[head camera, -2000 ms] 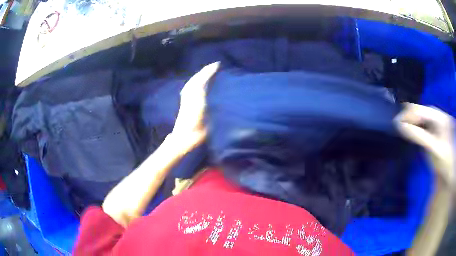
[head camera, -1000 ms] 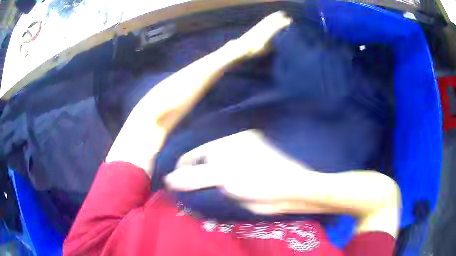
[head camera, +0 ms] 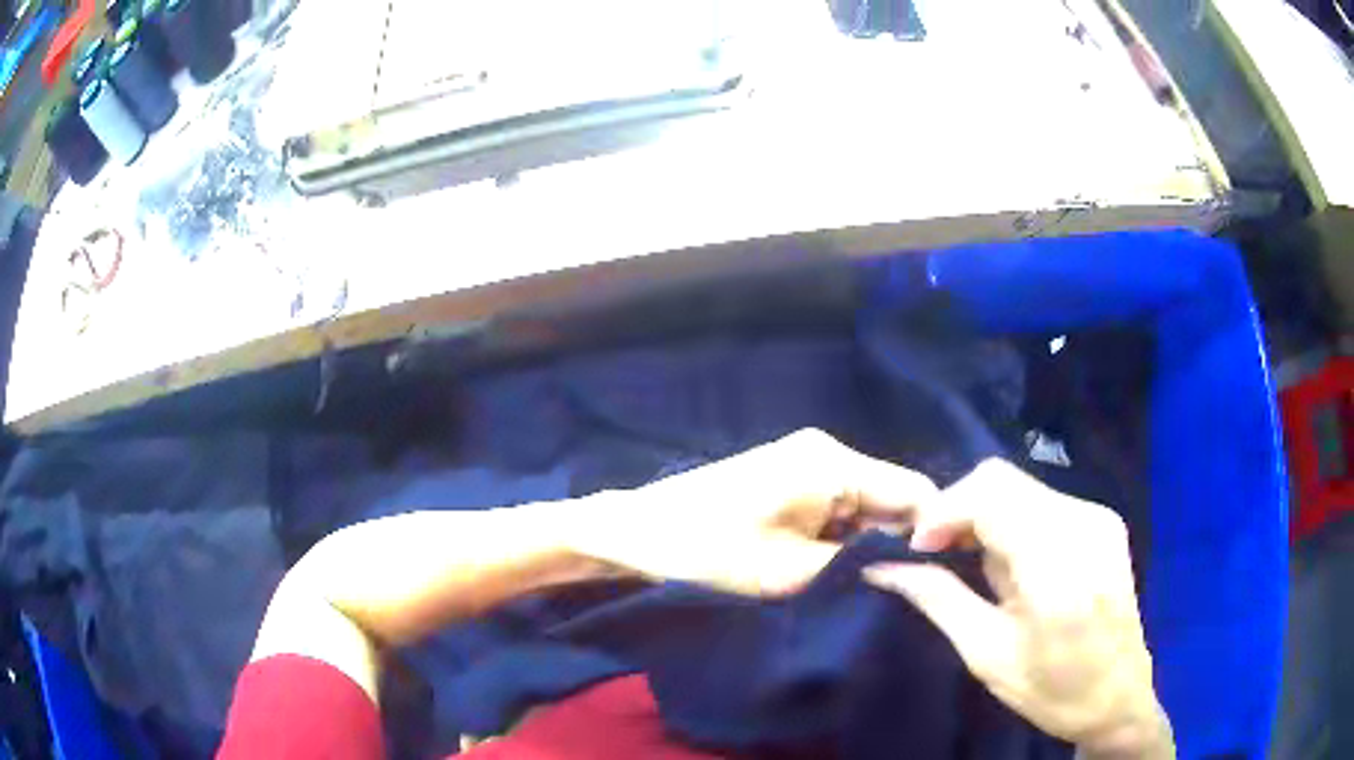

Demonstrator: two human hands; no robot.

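A dark navy garment [head camera: 802, 653] hangs over my lap and the bin opening. My left hand [head camera: 787, 512] comes in from the left and holds a gathered edge of it. My right hand [head camera: 1032, 594] pinches the same edge, thumb and fingers closed on the cloth. The two hands almost touch, right of centre. The fingertips of my left hand are partly hidden by the cloth and my right hand.
A blue plastic bin [head camera: 1218, 505] surrounds the cloth on the right, with more dark garments [head camera: 149, 549] at left. The white table [head camera: 594, 208] spans the front, with thread spools [head camera: 112, 119] at far left. A red plastic object [head camera: 1319, 446] stands at far right.
The view has tilted up to show more table. My left hand has come down from the bin's far side, and my right hand has moved right from my lap; both now meet on the garment edge.
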